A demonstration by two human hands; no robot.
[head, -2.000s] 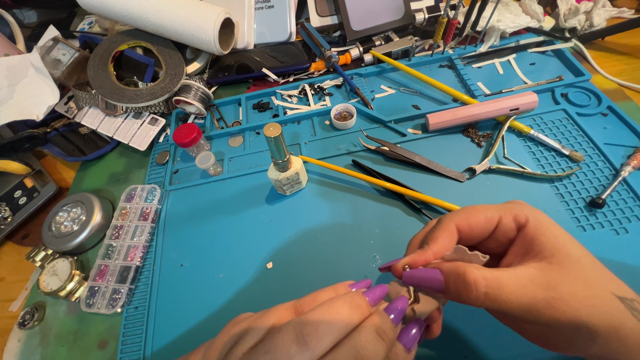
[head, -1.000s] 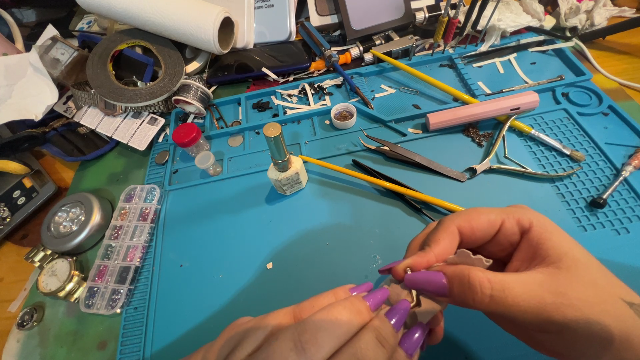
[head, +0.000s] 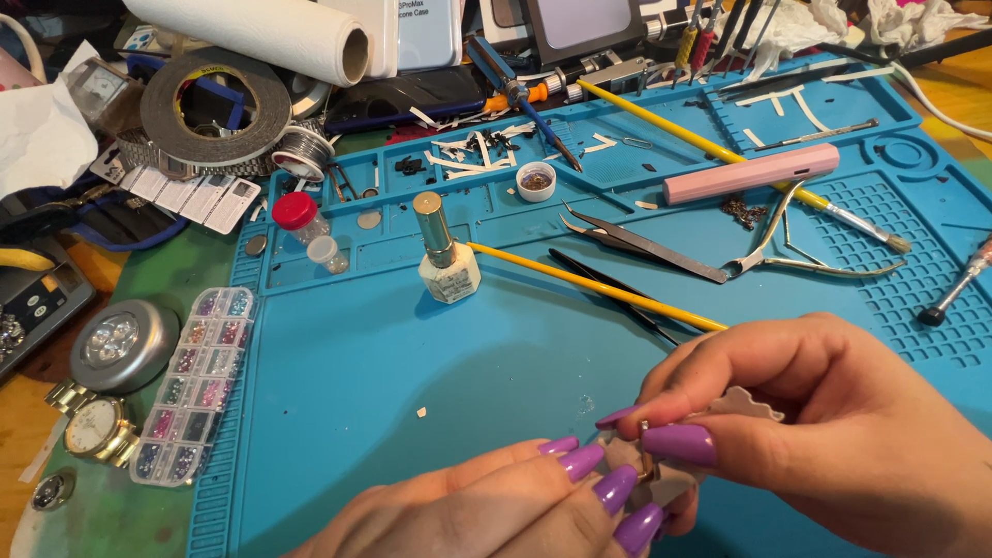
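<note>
Above the blue silicone work mat (head: 325,372), both hands meet at the lower right. My right hand (head: 814,418) pinches a small metal piece (head: 645,449) between thumb and forefinger; its exact kind cannot be told. My left hand (head: 496,496) holds a pale, ragged-edged sheet (head: 670,487) around that piece, and its fingers hide part of both. The same pale material (head: 745,404) shows beneath my right fingers. Black tweezers (head: 620,298) and a yellow-handled brush (head: 597,287) lie just beyond the hands. A bottle with a gold cap (head: 449,271) stands farther left.
Steel-tipped nippers (head: 783,240), curved tweezers (head: 659,252) and a pink bar-shaped device (head: 752,174) lie behind my right hand. At left are a clear case of rhinestones (head: 194,387), a gold wristwatch (head: 93,426) and a round lamp (head: 124,345). Tape rolls and a paper towel roll (head: 256,35) crowd the back.
</note>
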